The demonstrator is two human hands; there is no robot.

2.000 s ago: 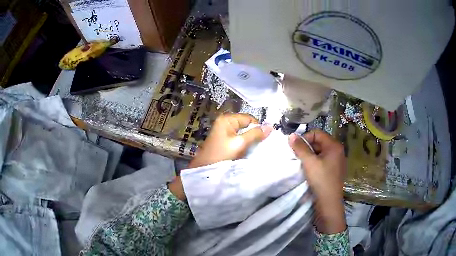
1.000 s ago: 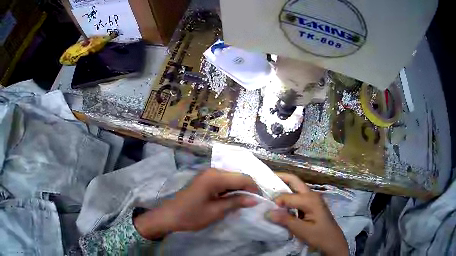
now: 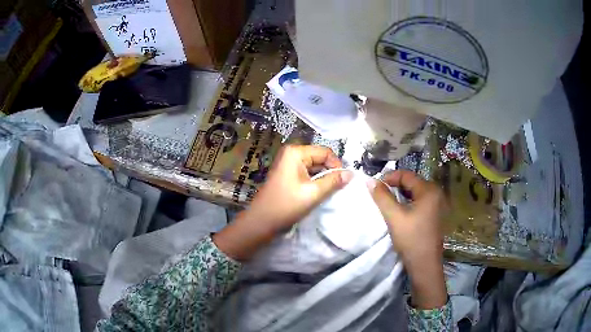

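A pale grey-white garment [image 3: 350, 217] hangs from both hands down over the lap, its folded edge up at the machine under a bright light. My left hand [image 3: 295, 185] pinches the edge on the left with thumb and forefinger. My right hand [image 3: 411, 204] pinches it on the right. The edge lies just below the dark metal tip of the machine head [image 3: 431, 58], marked TAKING TK-808. The lower post is hidden by the garment and hands, so I cannot tell if they touch.
A white oval plate [image 3: 317, 100] stands left of the tip. A yellow tape roll [image 3: 486, 165] lies right. Silvery specks cover the table [image 3: 152, 152]. A black flat object [image 3: 142, 94] bears a yellow crumpled thing [image 3: 110, 72], near a cardboard box [image 3: 217, 29]. Garments [image 3: 71, 201] are heaped left.
Both hands have moved up and forward from the lap to the machine with the garment edge. The cloth now covers the lower post. The view has shifted slightly.
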